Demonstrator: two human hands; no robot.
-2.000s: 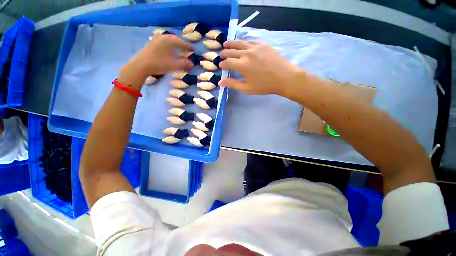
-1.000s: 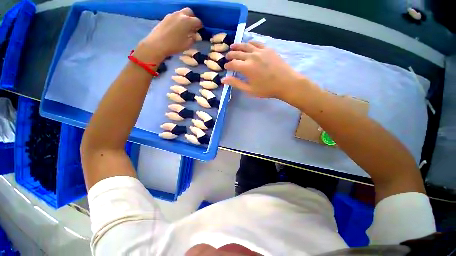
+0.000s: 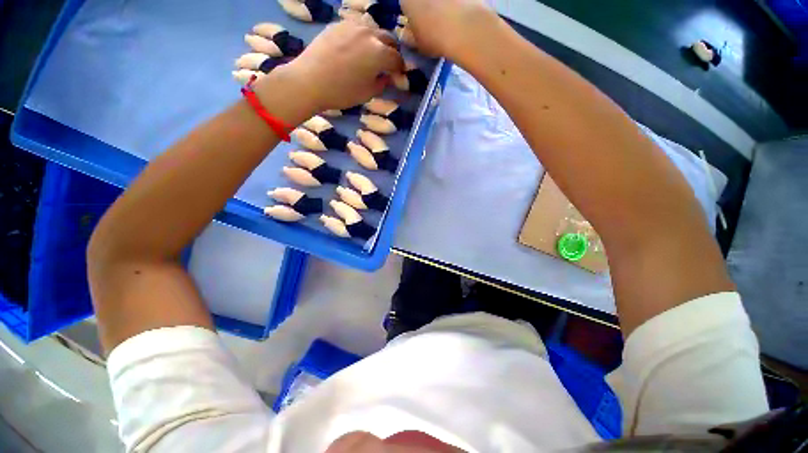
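Observation:
Joined pieces, each with two pale tapered limbs on a black end (image 3: 304, 168), lie in rows on the whitish liner (image 3: 168, 80) of the blue tray (image 3: 306, 244). More lie at its upper side. My left hand (image 3: 350, 64) is over the tray's right part, its fingertips pinched at the pale end of a joined piece (image 3: 412, 80) in the right row. My right hand (image 3: 447, 25) is at the tray's upper right edge; its curled fingertips are partly hidden, and whether they hold a piece cannot be told.
On the white sheet (image 3: 474, 190) at right, a green round cap (image 3: 572, 246) sits on a cardboard pad (image 3: 542, 221) beside a clear shiny patch. A single piece (image 3: 705, 53) lies on the dark belt (image 3: 656, 53). A blue crate (image 3: 66, 257) stands below left.
The view has shifted, with the tray now further up and left. My left hand has moved from the upper row down to the right row. My right hand has moved up along the tray's edge.

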